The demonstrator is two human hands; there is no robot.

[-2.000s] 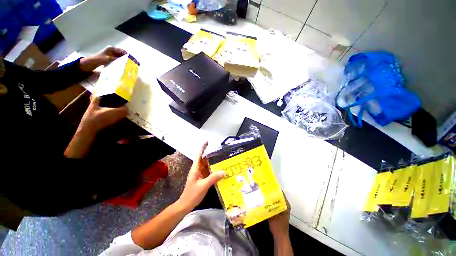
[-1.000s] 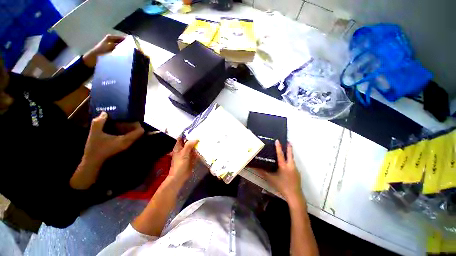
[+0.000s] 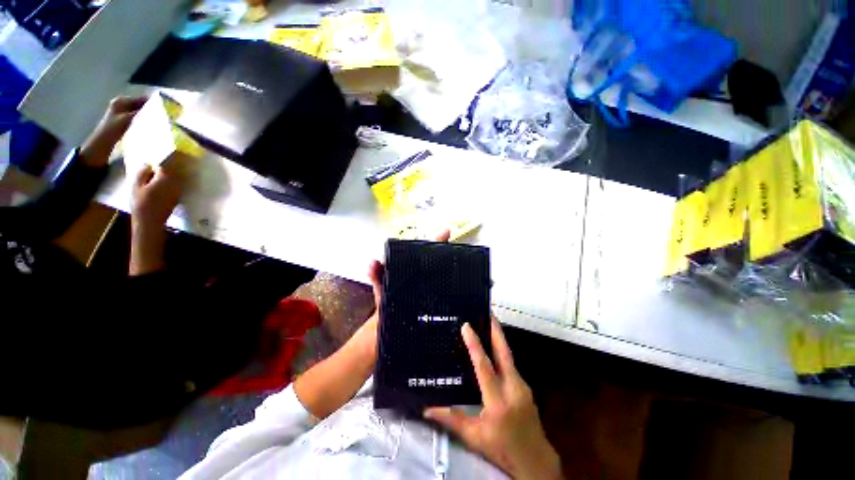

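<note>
A closed black gift box [image 3: 434, 323] with pale lettering is held upright in front of my chest, past the bench edge. My left hand [image 3: 366, 342] grips it from its left side and behind, mostly hidden, with a fingertip showing above the top edge. My right hand [image 3: 499, 403] holds the lower right, with two fingers on the face and the thumb at the bottom edge. A yellow sleeve [image 3: 419, 199] lies on the bench just beyond the box, its near part pale and bright.
Large stacked black boxes [image 3: 272, 117] stand left, yellow sleeves [image 3: 359, 42] behind. A coworker's hands [image 3: 155, 192] hold a yellow and white sleeve. A clear bag of accessories [image 3: 528, 127] and a blue bag [image 3: 661, 56] lie at the back. Film-wrapped yellow packs [image 3: 761, 202] stand right.
The yellow sleeve has left my left hand and lies on the bench. The black box has come off the bench into both hands. The coworker's black box has moved from their hands to the stack.
</note>
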